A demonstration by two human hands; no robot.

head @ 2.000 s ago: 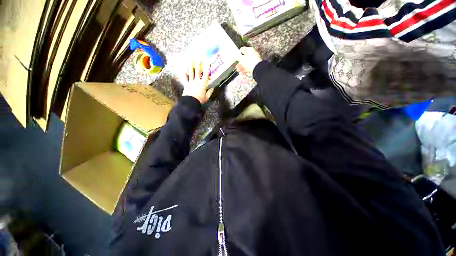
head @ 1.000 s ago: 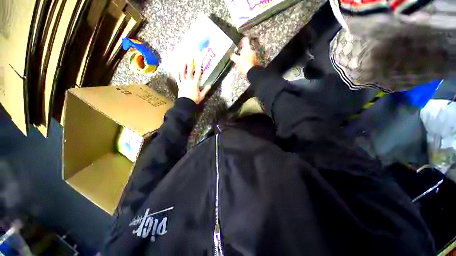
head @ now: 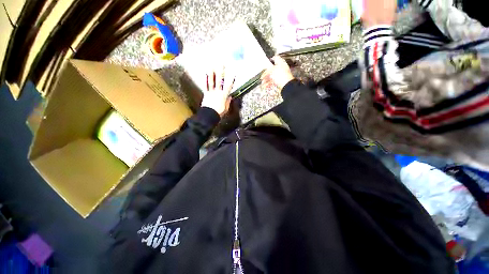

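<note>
A flat white product box (head: 247, 52) lies on the speckled table in front of me, its top washed out by glare. My left hand (head: 217, 92) rests flat on its near left part with fingers spread. My right hand (head: 278, 74) is at its right edge, fingers against the side; whether it grips the box is hard to tell. An open shipping carton (head: 155, 101) lies on its side at the left, its mouth towards the lower left. A white and green product box (head: 122, 138) is inside it.
A blue tape dispenser (head: 162, 38) stands beyond the carton. Flattened cartons (head: 51, 32) lean at the upper left. Another product box (head: 312, 24) lies at the top. A co-worker's striped sleeve (head: 394, 85) and hand reach in at the right. White plastic bags (head: 439, 195) are at the lower right.
The co-worker's arm has come in beside the far product box, which shows more fully. The view has shifted. Both my hands remain at the same product box.
</note>
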